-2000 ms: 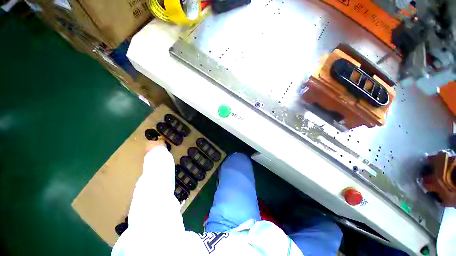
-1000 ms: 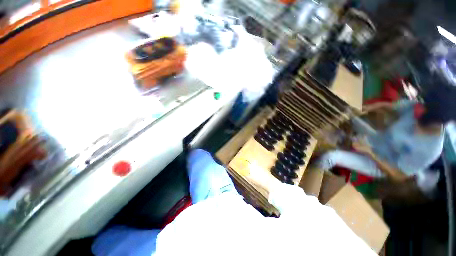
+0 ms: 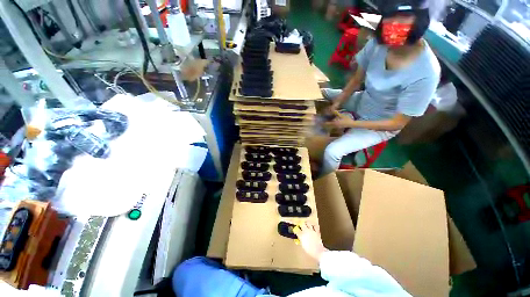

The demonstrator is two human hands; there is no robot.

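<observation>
My right hand (image 3: 309, 239), with yellow finger cots, is on a black plastic housing (image 3: 286, 230) that lies on a cardboard sheet (image 3: 250, 238) to the right of my knee. Two columns of similar housings lie on the sheet beyond it. My left hand is not in view; only a bit of white sleeve shows at the bottom left. An orange-brown fixture (image 3: 43, 243) at the left edge holds another black housing (image 3: 15, 239).
Stacked cardboard sheets (image 3: 273, 123) with black parts stand behind the rows. An open carton (image 3: 401, 226) is at right. A seated person (image 3: 395, 81) is beyond it. Bagged parts (image 3: 87, 130) and white sheets lie on the machine bed, left of a green button (image 3: 135, 214).
The view has swung right, from the left cardboard sheet past the machine to the right one. My right hand now shows at the near end of the right column, on a housing.
</observation>
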